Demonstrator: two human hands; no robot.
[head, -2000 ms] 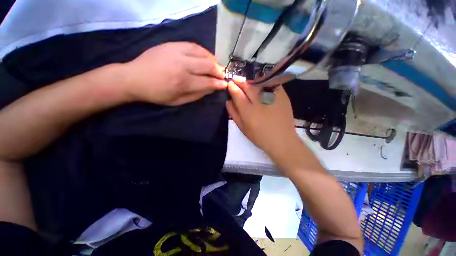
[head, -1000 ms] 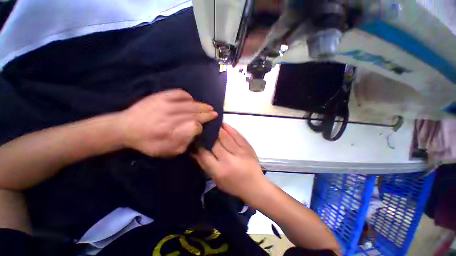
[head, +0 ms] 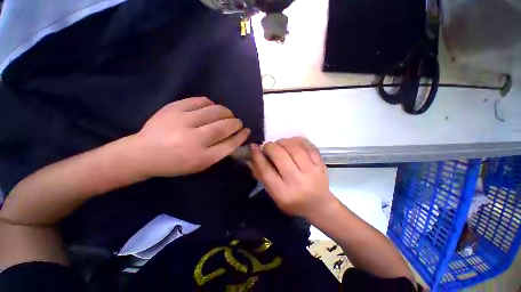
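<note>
The black panel [head: 143, 68] covers the left of the table and hangs over the lap. Its right edge runs up to the lit presser foot [head: 245, 26] at the top. My left hand [head: 194, 137] lies on the panel, fingers together, their tips near its edge. My right hand [head: 294, 174] pinches the panel's edge at the table's front, close to my left fingertips. A white panel [head: 57, 20] lies at the upper left along the black cloth. A folded white piece [head: 157, 236] lies on the lap.
Black-handled scissors [head: 412, 80] lie at the right, beside and partly over a black cloth pad [head: 365, 37]. The table's front edge [head: 400, 153] runs below them. A blue plastic basket [head: 428, 228] stands below at the right.
The view has shifted, so the machine head has mostly left the top of the picture. Both hands have come away from the presser foot, down the panel's edge towards the table's front.
</note>
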